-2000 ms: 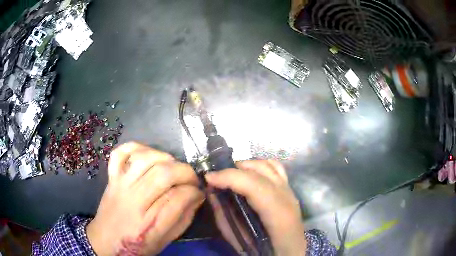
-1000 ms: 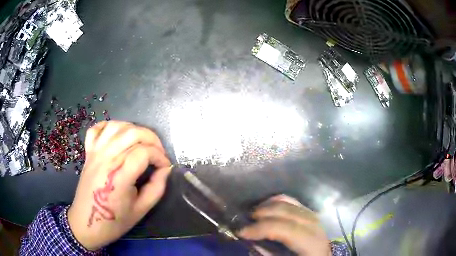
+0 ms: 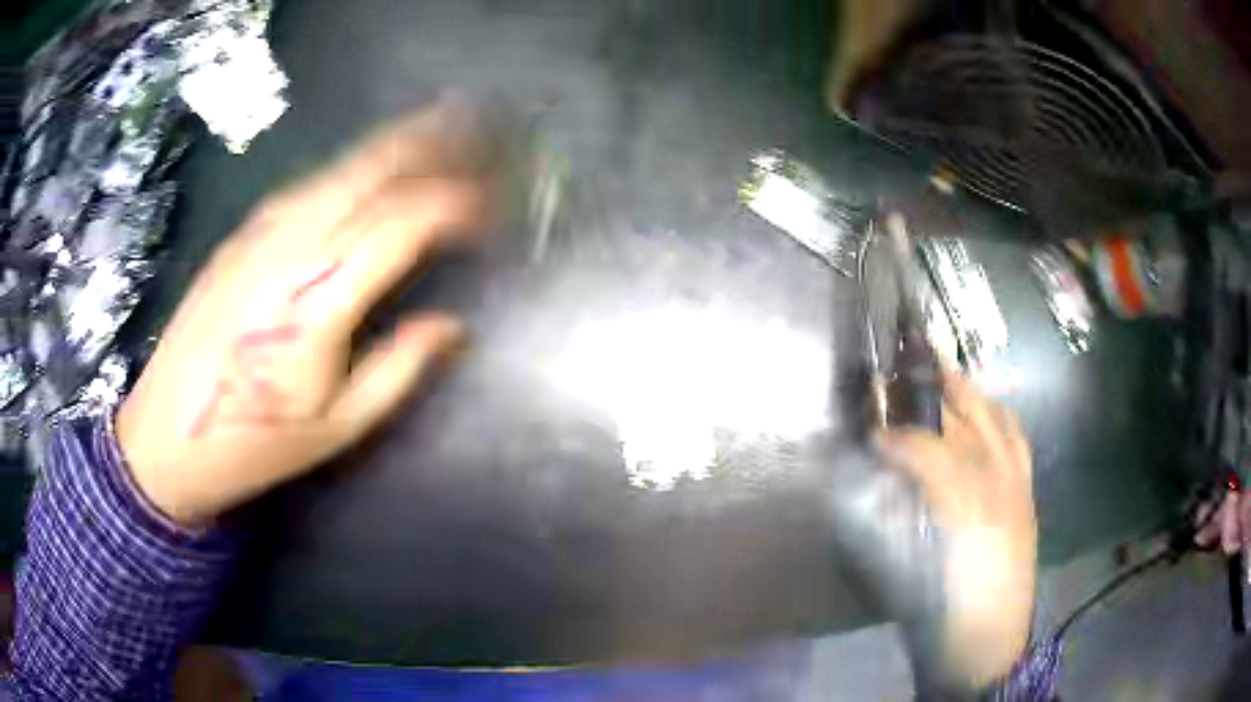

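My left hand (image 3: 309, 309) is blurred over the left-centre of the dark bench, thumb and fingers apart, with nothing visible in it. It covers the heap of tiny dark-red parts. My right hand (image 3: 967, 507) holds the black soldering iron (image 3: 907, 370) upright in the picture, with a thin curved tube beside its tip. The tip is near the circuit boards at right: one lies to its left (image 3: 800, 211), one just to its right (image 3: 969, 299) and a small one further right (image 3: 1063, 295). Motion blur hides whether the tip touches a board.
A large pile of silvery boards (image 3: 82, 233) lies along the left edge. A round-grilled fan (image 3: 1029, 124) stands at top right, with a white and orange reel (image 3: 1136, 276) below it. A black cord (image 3: 1118, 583) loops at lower right. Strong glare (image 3: 700, 377) whitens the bench centre.
My left hand has moved up and its fingers have spread from their pinch. My right hand has carried the iron up and right to the boards. The view has shifted slightly.
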